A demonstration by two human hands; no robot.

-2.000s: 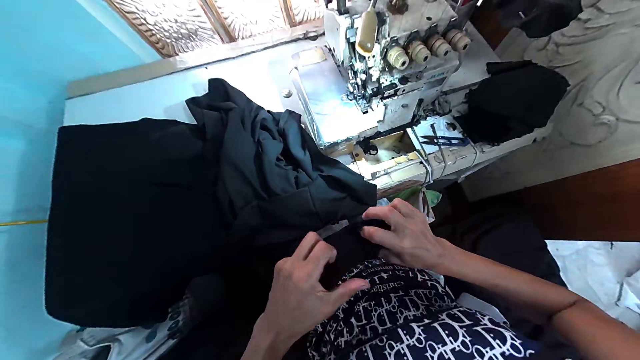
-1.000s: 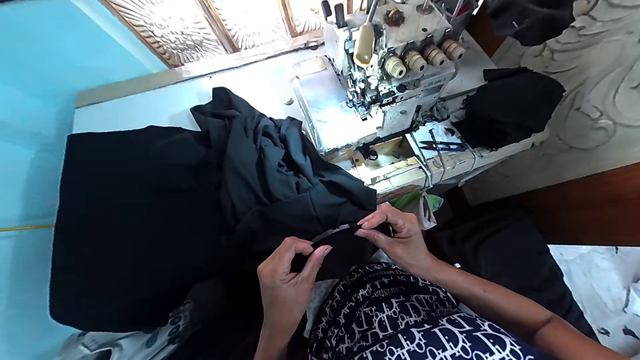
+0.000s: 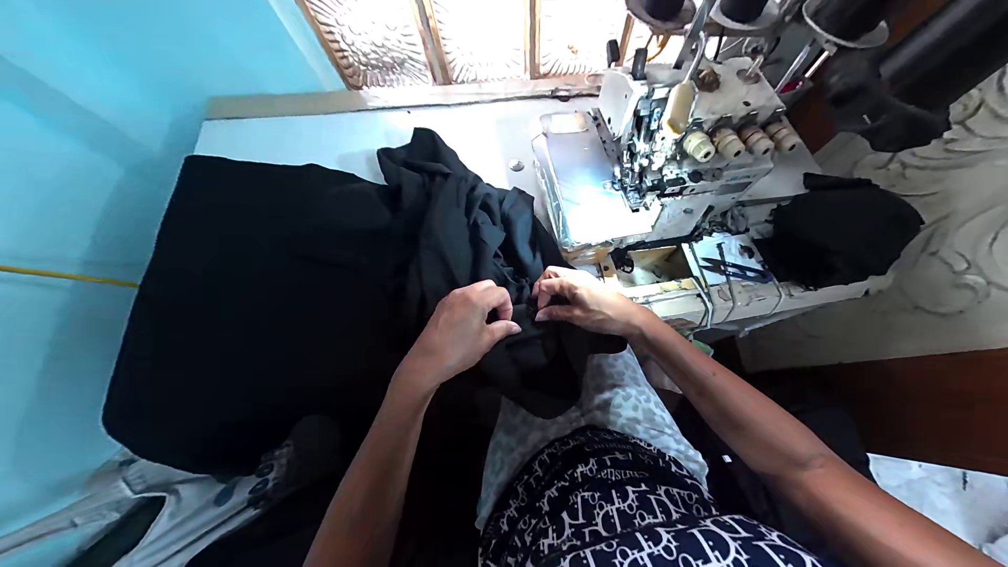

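Note:
Black fabric lies bunched on the white table and hangs over its front edge toward my lap. My left hand pinches this fabric between thumb and fingers. Close to its right, my right hand pinches the same cloth, with a small gap between the two hands. The exact edge or seam between my fingertips is hard to make out. A serger sewing machine, its lamp lit over a metal plate, stands just beyond my right hand.
A large flat black cloth covers the table's left part. Dark-handled thread snips lie right of the machine, beside a black fabric bundle. Black thread cones stand behind. A window and blue wall border the table.
Both hands have moved up from near my lap onto the bunched fabric by the table edge. The light strip seen earlier between my fingers no longer shows.

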